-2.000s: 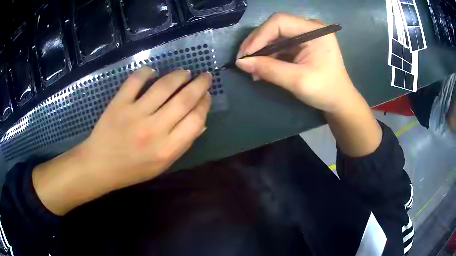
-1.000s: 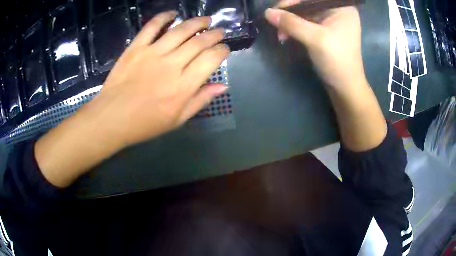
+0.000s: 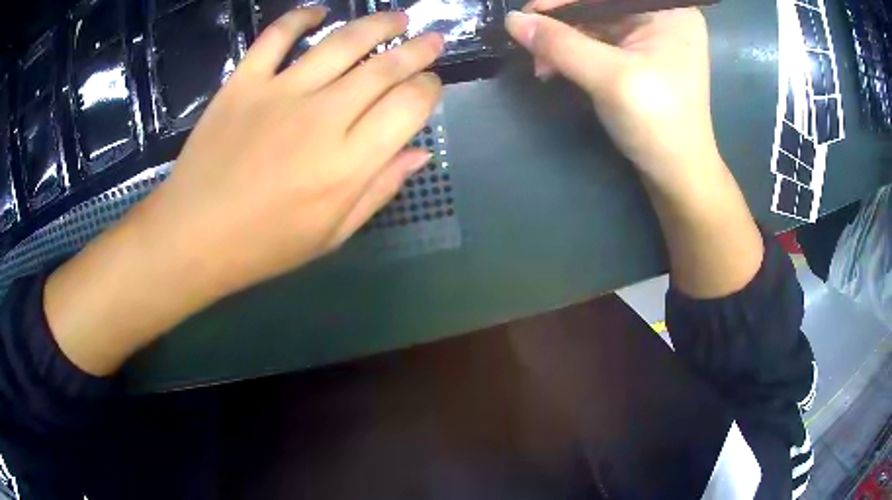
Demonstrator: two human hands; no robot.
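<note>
The shiny black blister tray [image 3: 98, 112] with rows of pockets lies along the top left. My left hand [image 3: 303, 146] is spread palm down over the tray's near edge and the dotted adhesive pad sheet [image 3: 425, 200], fingertips on the tray. It grips nothing that I can see. My right hand [image 3: 611, 73] is at the top, right of my left hand, with dark tweezers [image 3: 636, 9] pinched between thumb and fingers. The tweezers' tip is at the tray's right end, too small and dark to make out. No pad can be made out at it.
White-bordered sheets with dark windows [image 3: 800, 146] lie on the dark green bench [image 3: 548, 195] at the right. A neighbouring black tray [image 3: 869, 59] is at the far right. Below it are a grey, blurred shape and the floor. The bench's near edge runs below my hands.
Both my hands have moved up from the dotted sheet to the tray, my right hand still holding the tweezers. The tray now reaches further right and lower in view. Over the last second both hands shifted slightly.
</note>
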